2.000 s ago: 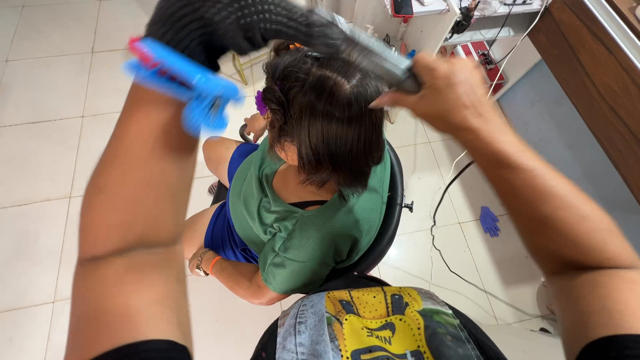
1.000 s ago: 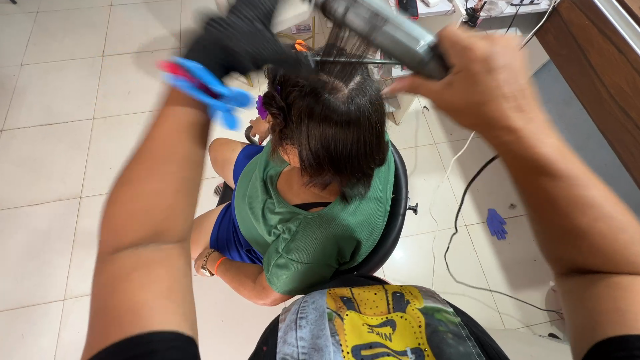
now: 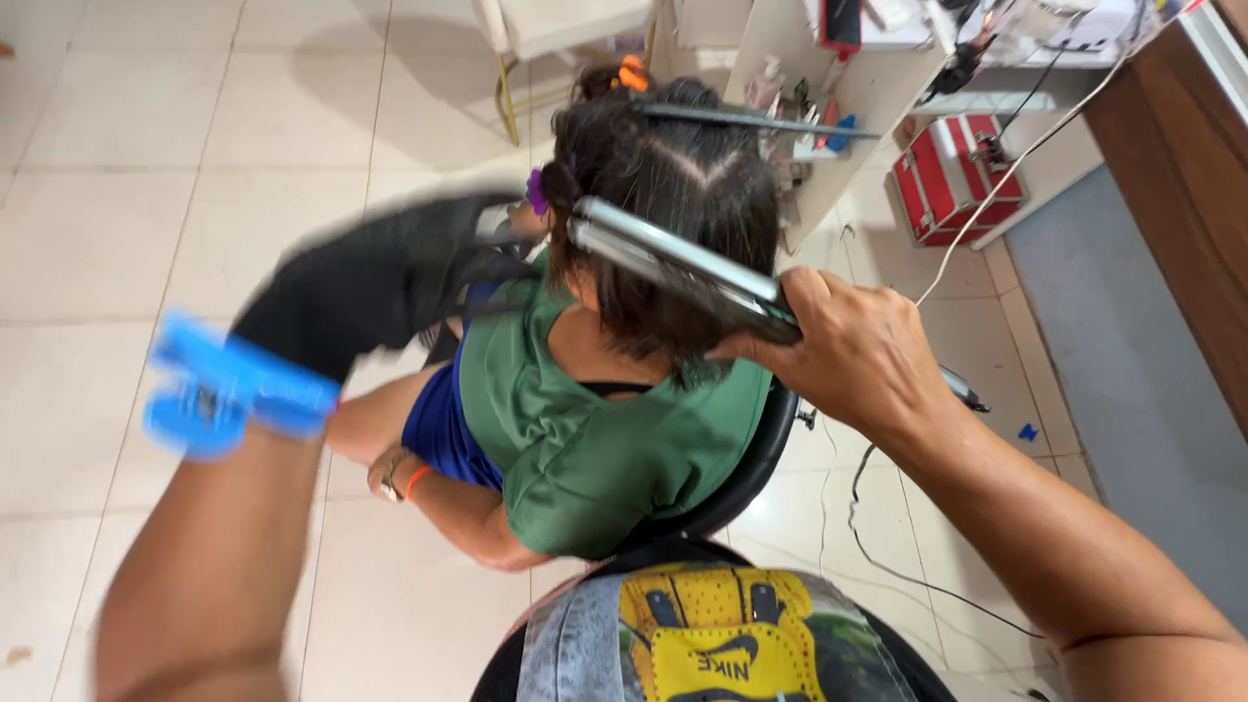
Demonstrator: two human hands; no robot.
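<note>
My right hand [image 3: 858, 351] grips a hair straightener [image 3: 682, 268], whose plates lie across the dark hair [image 3: 717, 210] at the back of a seated person's head. My left hand [image 3: 390, 268], in a black glove and blurred, is left of the head; its fingers look spread, with nothing visible in them. A blue hair clip [image 3: 239, 390] hangs at my left wrist. A thin comb [image 3: 760, 121] rests in the hair near the crown. An orange clip [image 3: 632, 73] and a purple clip [image 3: 537, 192] hold other hair. The person wears a green top [image 3: 614, 458].
A black chair [image 3: 760, 468] holds the person. Shelves [image 3: 868, 107] with bottles stand ahead, beside a red case [image 3: 955, 180]. A black cord [image 3: 907, 575] runs over the tiled floor at right. A white chair [image 3: 565, 24] stands at the top.
My left hand has come down from above the head to its left side. My right hand has lowered the straightener from over the crown to the back of the hair.
</note>
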